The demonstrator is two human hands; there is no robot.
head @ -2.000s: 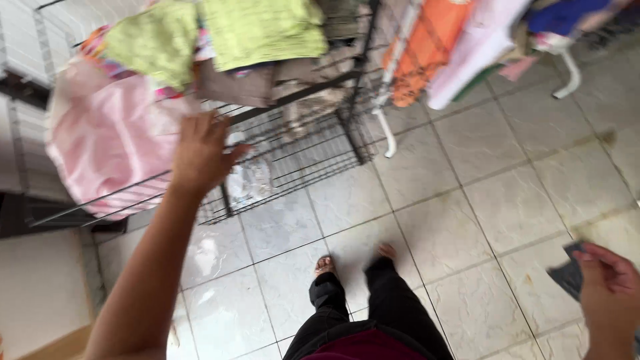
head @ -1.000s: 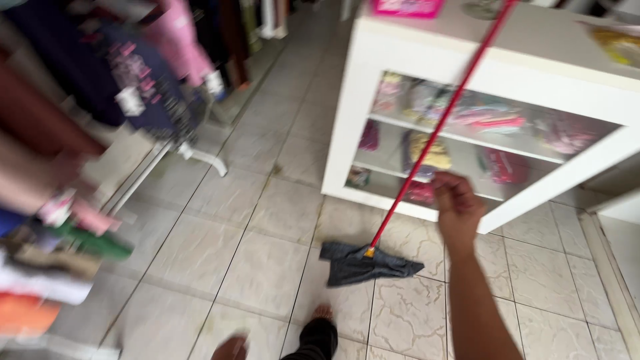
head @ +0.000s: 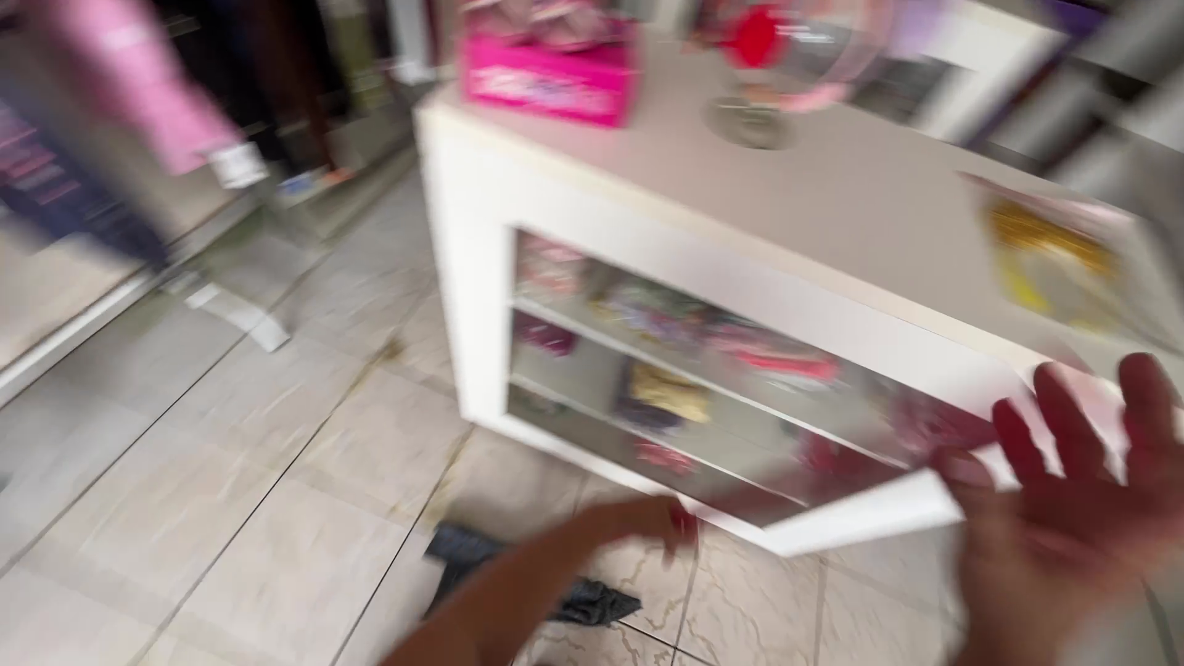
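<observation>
My left hand (head: 661, 527) reaches in from the bottom edge, above a dark grey cloth (head: 592, 601) on the tiled floor. Its fingers are bent down, with a small patch of red at their tips; blur hides whether they grip anything. At the right edge my right hand (head: 1073, 499) is raised, palm showing and fingers spread, in front of the corner of a white display cabinet (head: 472, 277). Nothing shows in its grasp. A faint reddish streak (head: 832, 476) runs between the two hands, too blurred to tell whether it is the mop handle.
The cabinet holds packaged goods (head: 786, 361) on its shelves. A bright pink box (head: 550, 79), a round glass container (head: 805, 46) and a yellow packaged item (head: 1045, 250) lie on top. Hanging clothes (head: 139, 83) and a white rack foot (head: 240, 314) stand at the left.
The view has swung from the wire basket to the cabinet. My right hand, near the red mop handle a second ago, is now spread at the right. My left hand has come back into view.
</observation>
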